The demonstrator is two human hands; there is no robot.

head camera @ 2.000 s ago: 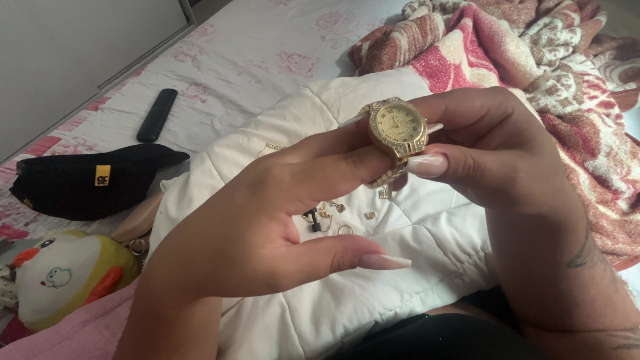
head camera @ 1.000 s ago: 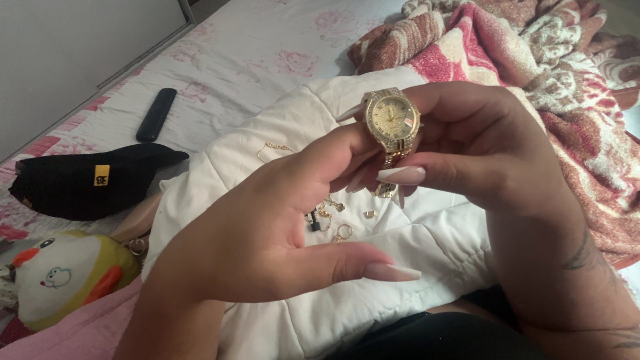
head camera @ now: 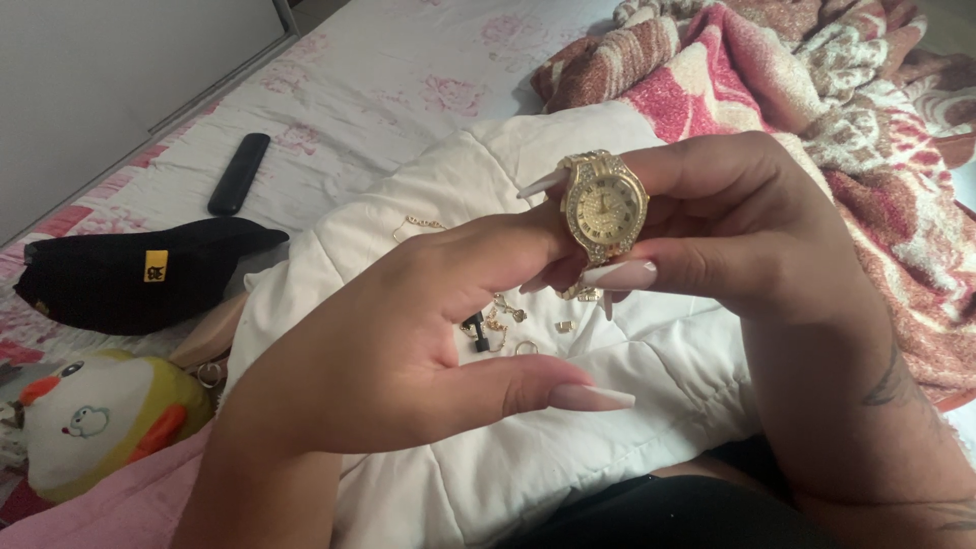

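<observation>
A gold-coloured wristwatch (head camera: 605,207) with a stone-set bezel and Roman numerals faces up between both hands. My right hand (head camera: 732,221) pinches it at the right side, thumb and forefinger at the case and band. The fingers of my left hand (head camera: 404,335) reach behind the watch at its bracelet; the left thumb is spread apart below and touches nothing. Whether the left fingers grip the bracelet is hidden. Beneath the hands, on a white quilt (head camera: 427,175), lie a gold chain (head camera: 425,223), a ring (head camera: 526,348), a small gold link piece (head camera: 565,326) and a small black object (head camera: 479,335).
A black remote control (head camera: 239,174), a black cap (head camera: 130,274) with a yellow tag and a plush bird toy (head camera: 99,427) lie at the left. A patterned red and cream blanket (head camera: 854,114) is bunched at the right on the floral bed sheet (head camera: 427,69).
The watch's dial has changed its tilt between the fingers. More of the gold chain on the quilt shows now than two seconds ago.
</observation>
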